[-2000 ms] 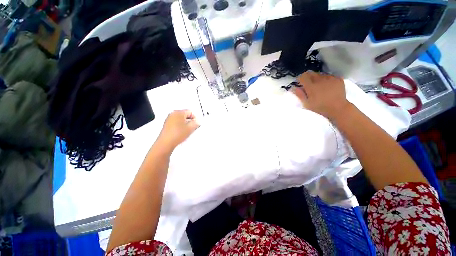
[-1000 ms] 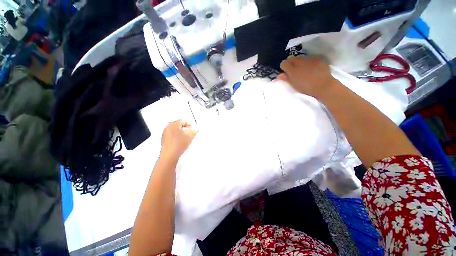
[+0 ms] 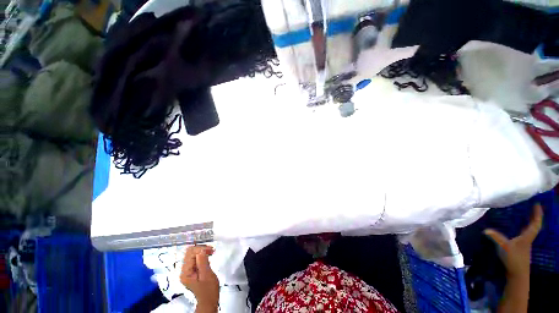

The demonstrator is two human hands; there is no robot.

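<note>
The white fabric (image 3: 343,165) lies over the sewing table and hangs past its front edge, with thin dark lines on its right part. Its back edge lies by the presser foot and needle (image 3: 315,98). My left hand (image 3: 200,272) is at the table's front edge, its fingers closed on a part of the white fabric that hangs there. My right hand (image 3: 521,241) is off the table at the lower right, fingers spread, holding nothing. A small blue part (image 3: 363,84) sits beside the needle area.
Dark cloth (image 3: 147,67) with black looped trim (image 3: 141,150) lies at the left, beside a black flat rectangle (image 3: 198,111). Red-handled scissors (image 3: 542,128) lie at the right. Black strands (image 3: 429,72) lie behind the needle. Blue crates (image 3: 432,275) stand below. Olive-green bundles (image 3: 55,92) are at far left.
My left hand has moved from the tabletop down to the front edge. My right hand has let go of the fabric and moved off the table to the lower right. The view has shifted.
</note>
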